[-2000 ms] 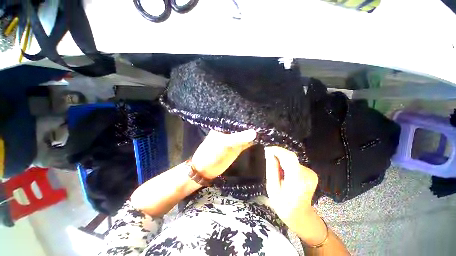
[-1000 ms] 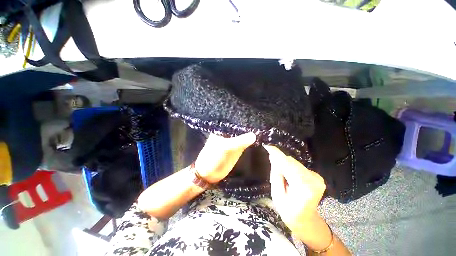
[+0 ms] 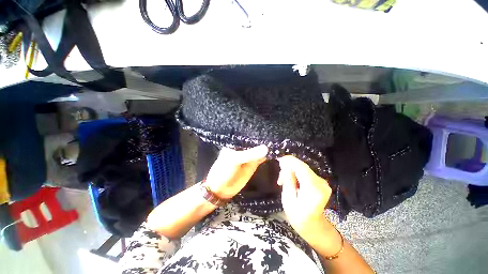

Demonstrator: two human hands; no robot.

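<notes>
A dark nubby jacket (image 3: 257, 107) lies over my lap, with a speckled black-and-white trim (image 3: 208, 137) along its near edge. My left hand (image 3: 233, 170) pinches the trimmed edge between thumb and fingers. My right hand (image 3: 304, 195) is just to the right, below the trim, with thumb and fingertips pinched together close to the left fingertips. Any needle or thread between the right fingertips is too small to see. The jacket's black part with thin speckled lines (image 3: 396, 160) hangs at the right.
The white table (image 3: 299, 37) crosses the top, with black scissor handles (image 3: 175, 15), a slim tool (image 3: 243, 13) and black straps (image 3: 80, 48). A blue basket (image 3: 167, 174) of black garments and a red stool (image 3: 40, 214) stand left, a purple stool (image 3: 436, 147) right.
My right hand has moved slightly left and its fingertips have drawn a little away from the trim. My left hand keeps its pinch. The view has shifted slightly.
</notes>
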